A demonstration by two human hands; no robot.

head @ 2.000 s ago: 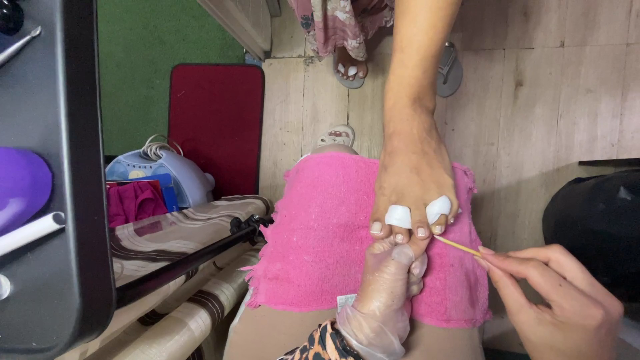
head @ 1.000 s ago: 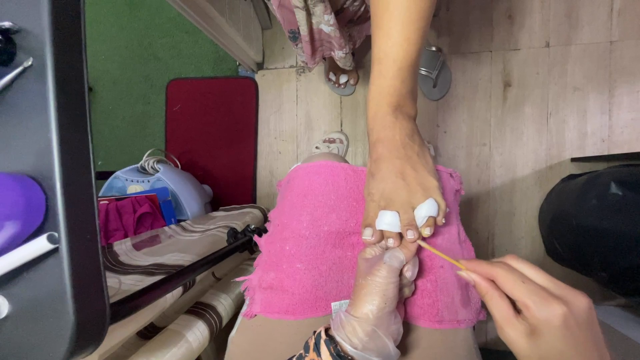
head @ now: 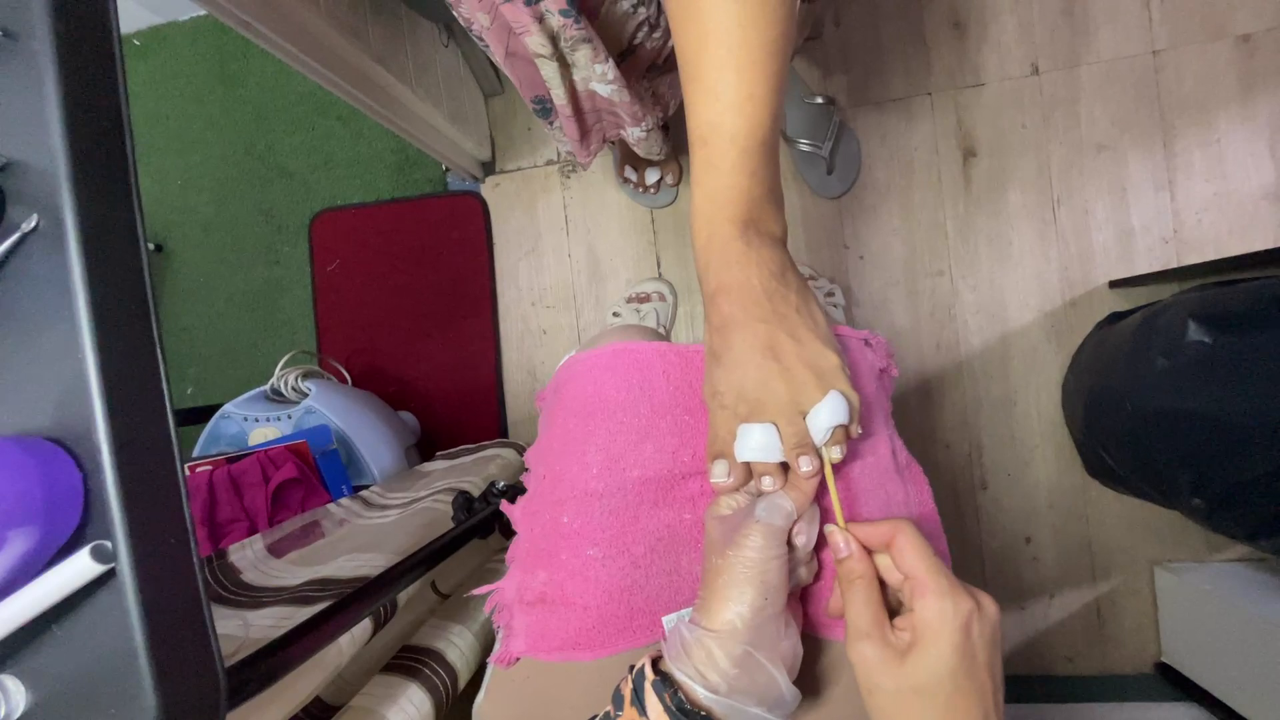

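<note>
Another person's bare foot (head: 765, 350) rests on a pink towel (head: 610, 500) spread over my lap. White pads (head: 760, 443) sit between and over some of its toes, and the toenails have pale tips. My left hand (head: 745, 585), in a clear thin glove, grips the toes from below; its fingertips are partly hidden by them. My bare right hand (head: 915, 620) pinches a thin wooden stick (head: 833, 490) between thumb and index finger. The stick's far tip is at the small toes, by the edge of the second white pad (head: 828, 418).
At the left are a dark tray (head: 100, 400) with a purple object (head: 35, 510) and a white tube (head: 55, 590), a light-blue device (head: 360, 425) and striped fabric (head: 440, 640). A red mat (head: 405, 310) lies beyond. A black rounded object (head: 1180, 410) stands right, a grey sandal (head: 822, 140) ahead.
My right hand has come in nearer below the toes, and the stick, slanted before, now stands more upright in view. My left hand keeps its hold on the toes.
</note>
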